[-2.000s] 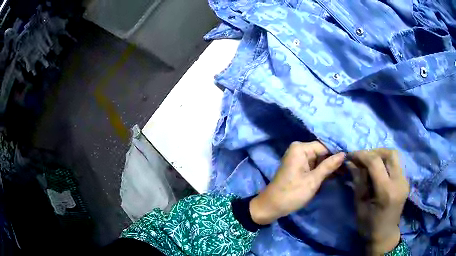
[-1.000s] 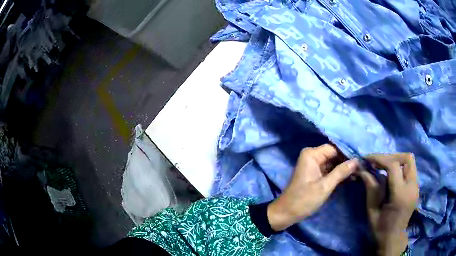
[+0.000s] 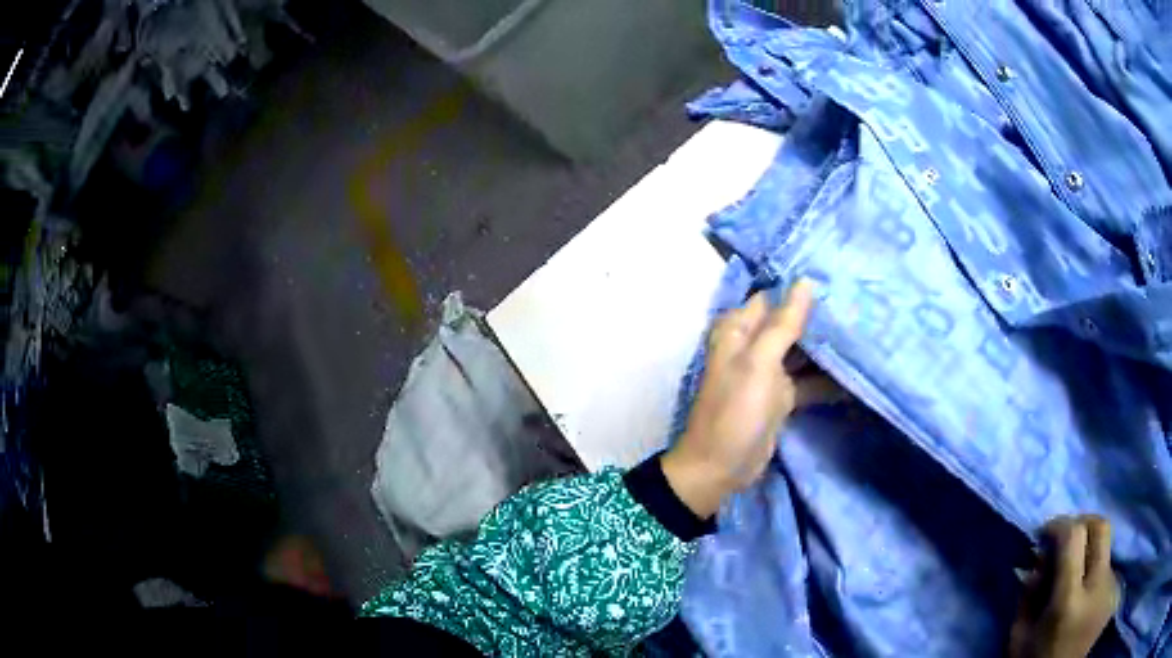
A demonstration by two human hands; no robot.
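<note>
A light blue patterned denim shirt [image 3: 919, 289] lies spread over the right side of the view. My left hand [image 3: 745, 392] is on its edge near the left corner, fingers on the cloth and partly under it. My right hand [image 3: 1069, 585] is at the lower right, fingers closed on the same edge, which runs fairly straight between the hands. A small pale or metallic bit shows beside the right fingers; I cannot tell what it is. Round metal buttons [image 3: 1008, 284] dot the placket above.
A white table [image 3: 617, 296] has its corner left of the shirt. A pale grey cloth or bag [image 3: 443, 431] hangs at that corner. A grey bin [image 3: 566, 77] stands at the top, and a yellow line [image 3: 382, 238] marks the dark floor.
My hands were close together and have moved apart along the edge, left hand up toward the corner, right hand down and right. The whole scene has shifted rightward in view.
</note>
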